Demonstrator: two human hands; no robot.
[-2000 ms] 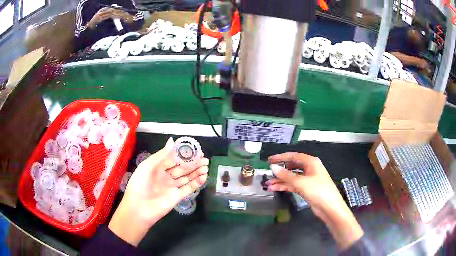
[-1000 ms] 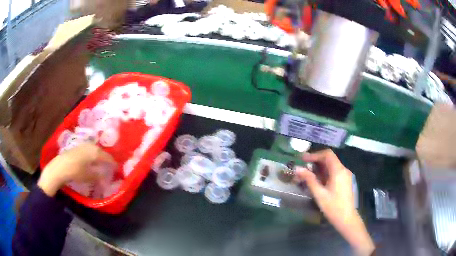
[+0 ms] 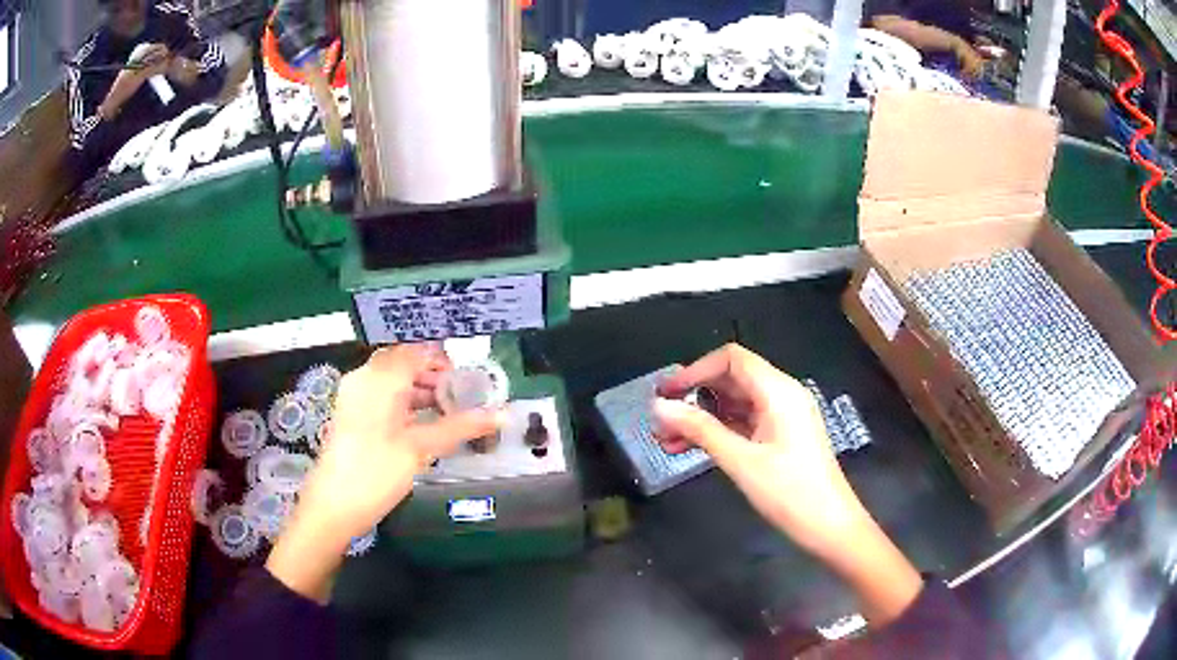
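My left hand (image 3: 387,413) holds a translucent plastic gear (image 3: 474,386) between thumb and fingers, just above the fixture post, which it mostly hides. The green pneumatic press (image 3: 484,522) stands under its silver cylinder (image 3: 432,103); a dark bolt (image 3: 536,435) shows on the pale fixture plate. My right hand (image 3: 755,426) is right of the press, above a grey-blue box (image 3: 635,426). Its thumb and forefinger pinch a small dark, shiny piece, seemingly a bearing (image 3: 704,398), partly hidden by the fingers.
A red basket (image 3: 194,426) of gears stands at the left, with loose gears (image 3: 278,471) beside it. Bearing stacks (image 3: 845,423) lie behind my right hand. An open carton (image 3: 949,419) of bearings stands right. Beyond the green conveyor (image 3: 697,194) are white housings (image 3: 736,52) and a seated person (image 3: 142,65).
The view has swung right. My left hand has left the red basket and now holds a gear at the press. My right hand has moved from the fixture to above the grey-blue box.
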